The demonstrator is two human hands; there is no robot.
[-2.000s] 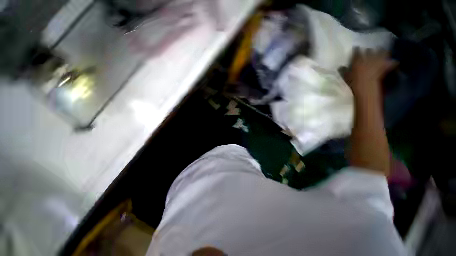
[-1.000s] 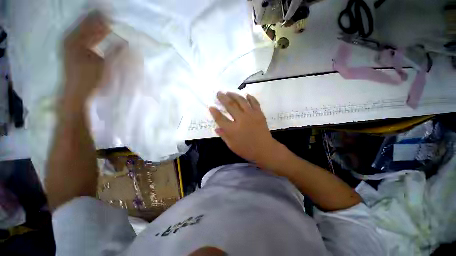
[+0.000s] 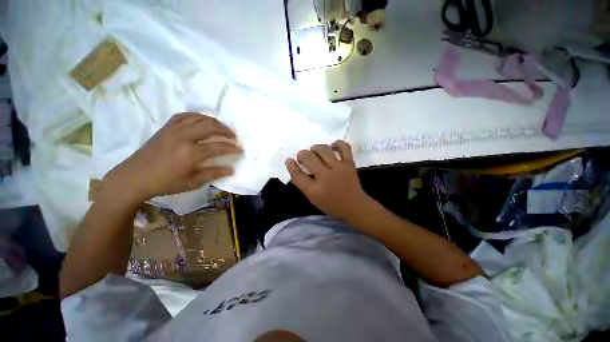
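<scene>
A white fabric piece (image 3: 257, 130) lies at the table's front edge, left of the needle area, its near end at the edge. My left hand (image 3: 190, 157) is on its left part, fingers bent and spread a little; whether they grip is unclear. My right hand (image 3: 328, 175) is at its right front edge with curled fingertips on the cloth; the fingertips' undersides are hidden. The sewing machine's lit presser foot area (image 3: 332, 41) stands beyond the fabric, with no cloth under it that I can see.
A white fabric heap (image 3: 40, 73) with brown paper-like pieces (image 3: 99, 65) is at left. Black-handled scissors (image 3: 467, 17) and a pink strip (image 3: 491, 90) lie right of the needle. Below the table are a cardboard box (image 3: 180, 244), a plastic bag (image 3: 558, 194) and crumpled white pieces (image 3: 545, 274).
My left hand has come down and right from the upper left onto the fabric. The cloth has shifted, uncovering brown pieces and the machine bed's left edge. My right hand has hardly moved.
</scene>
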